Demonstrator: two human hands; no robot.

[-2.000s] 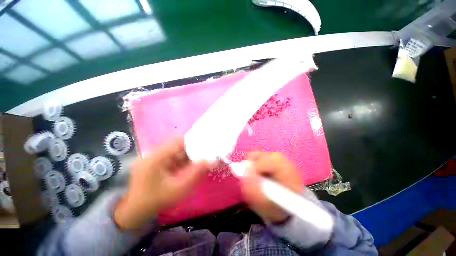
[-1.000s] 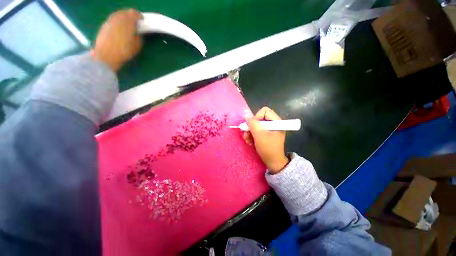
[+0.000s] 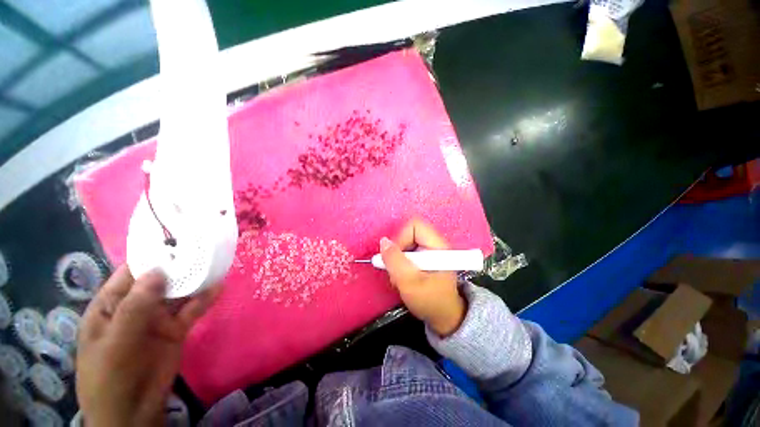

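My left hand [image 3: 137, 342] holds a white handle housing [image 3: 196, 125] by its rounded wide end, which has small holes and a short dark wire. The housing stretches up past the top edge of the view and covers the left part of the pink pad [image 3: 333, 325]. My right hand [image 3: 429, 288] holds a white pen screwdriver [image 3: 442, 259]. Its thin tip is at the right edge of the pile of silver screws [image 3: 292, 267]. Dark screws [image 3: 346, 152] lie farther back on the pad, with a smaller group partly behind the housing.
White toothed parts [image 3: 79, 275] lie at the left. A green conveyor belt [image 3: 283, 17] with a white edge rail [image 3: 350, 42] runs behind the pad. A clear bag [image 3: 604, 37] is at the back right. Cardboard boxes [image 3: 717, 54] are at the right, on the table and below.
My left hand has come back from the belt with a white housing and now holds it over the pad's left side. My right hand has moved the screwdriver nearer, from beside the dark screws to the silver ones.
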